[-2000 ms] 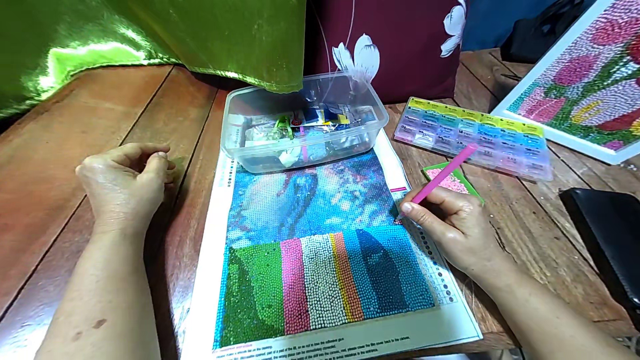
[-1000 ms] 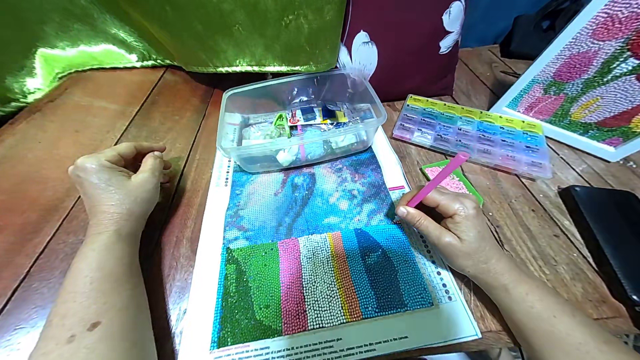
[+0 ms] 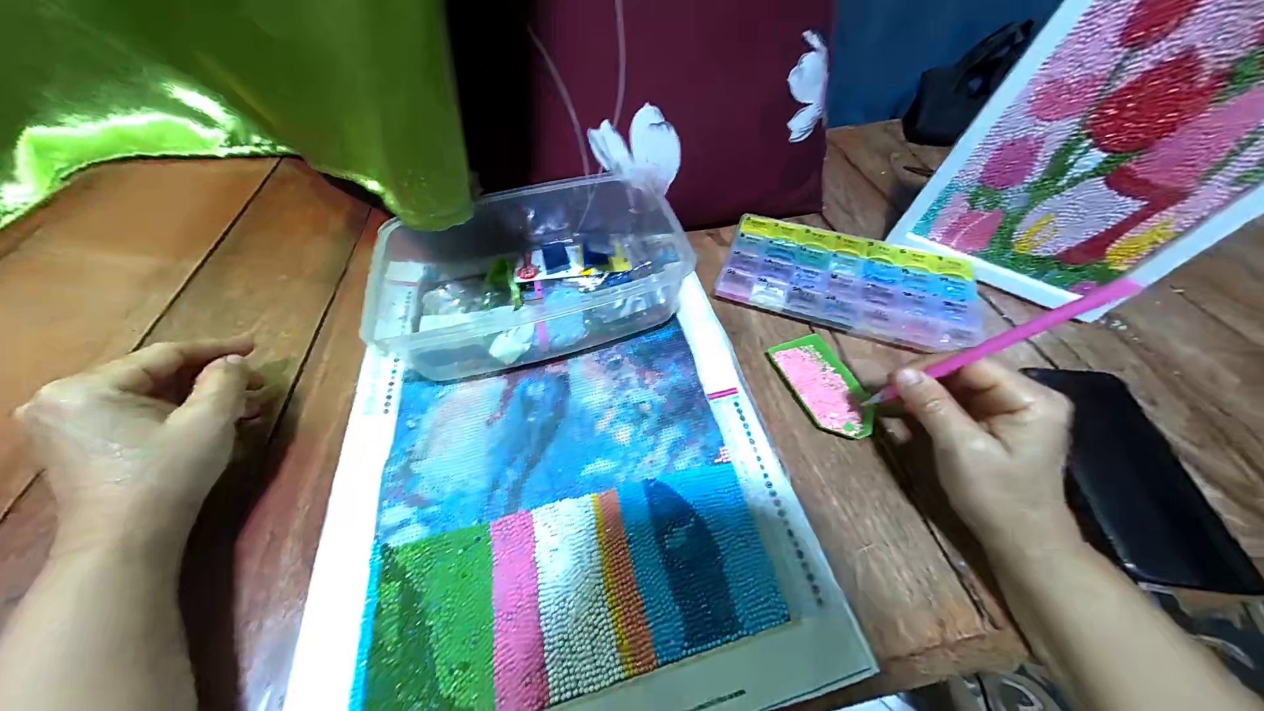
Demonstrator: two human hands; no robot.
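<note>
A pink diamond-painting pen [image 3: 1027,331] is held in my right hand [image 3: 987,434], its tip at the right edge of a green tray [image 3: 818,385] of pink beads. My left hand [image 3: 138,434] rests on the wooden table with curled fingers, holding nothing visible. Between my hands lies the diamond-painting canvas [image 3: 553,444]; its lower part carries green, pink, white, yellow, orange and blue beads, while its upper part shows a printed blue picture. A clear plastic container [image 3: 533,346] with packets and small items covers the canvas's top.
Behind the tray sits a bead organizer [image 3: 849,281] with yellow, blue and purple lids. A framed tulip bead picture [image 3: 1096,158] leans at the right, above a black case [image 3: 1136,474]. Green shiny cloth [image 3: 296,89] and a maroon cushion [image 3: 711,118] with white flowers stand at the back.
My right hand has moved right with the pen, from the canvas's right edge to the green bead tray. My left hand stays on the table.
</note>
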